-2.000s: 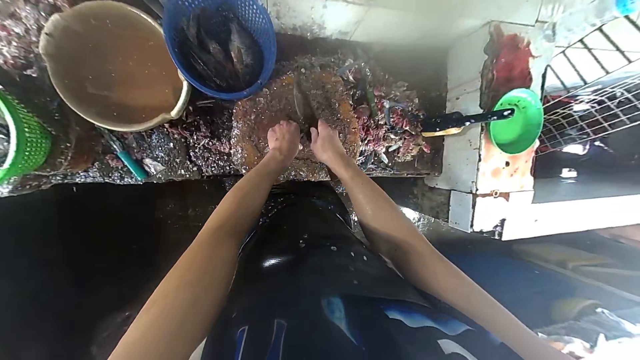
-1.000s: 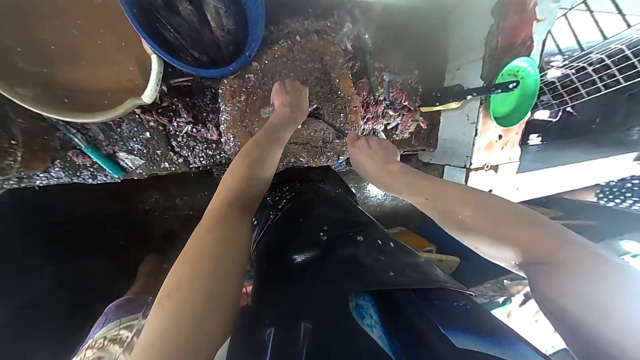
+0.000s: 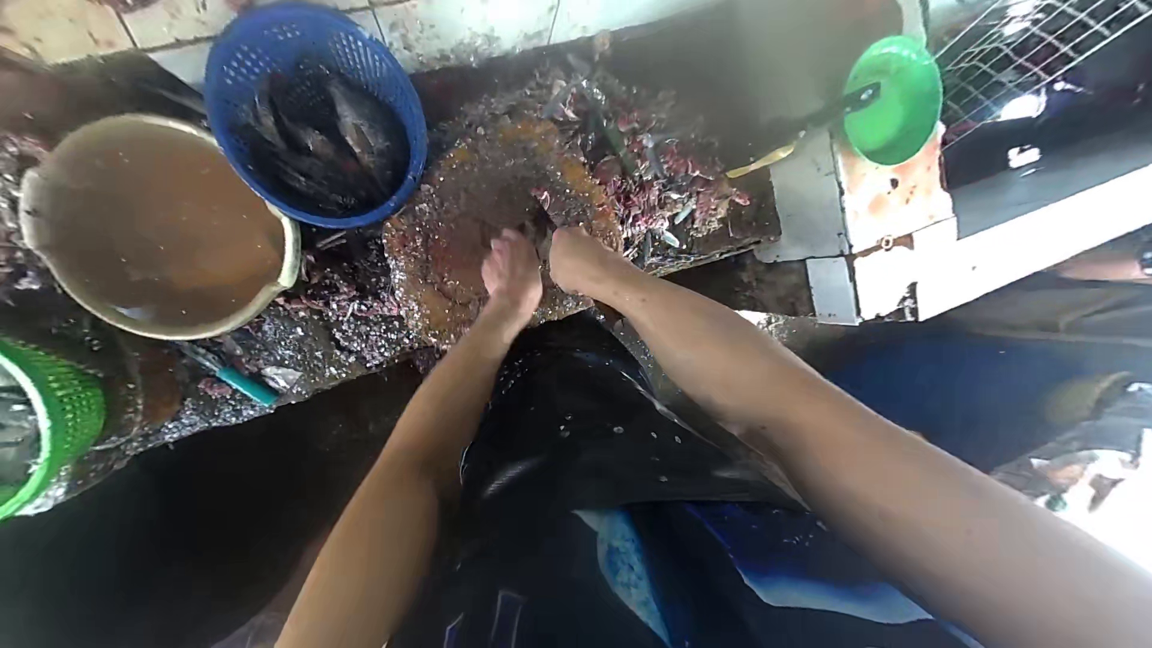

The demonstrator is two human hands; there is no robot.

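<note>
My left hand (image 3: 511,272) lies on the worn, wet chopping board (image 3: 459,288), its fingers curled over something dark that I cannot make out. Close at its right, my right hand (image 3: 576,259) is closed in a fist on a dark, thin tool, perhaps a knife; the hand covers most of it. Red and pink fish guts (image 3: 693,180) lie heaped at the board's right. Dark whole fish (image 3: 328,135) fill a blue plastic basket (image 3: 409,184) beyond the board at upper left.
A cream basin (image 3: 153,225) of brown water stands at the left, above a teal-handled tool (image 3: 245,385) and a green basket (image 3: 76,396). At the right are a green bowl (image 3: 893,112), a yellow-handled tool (image 3: 763,162) and a wire rack (image 3: 1026,54). Scales litter the counter's edge.
My hands, apart with a thin tool showing between them a second ago, are now close together over the board. The view has shifted, showing the blue basket more fully.
</note>
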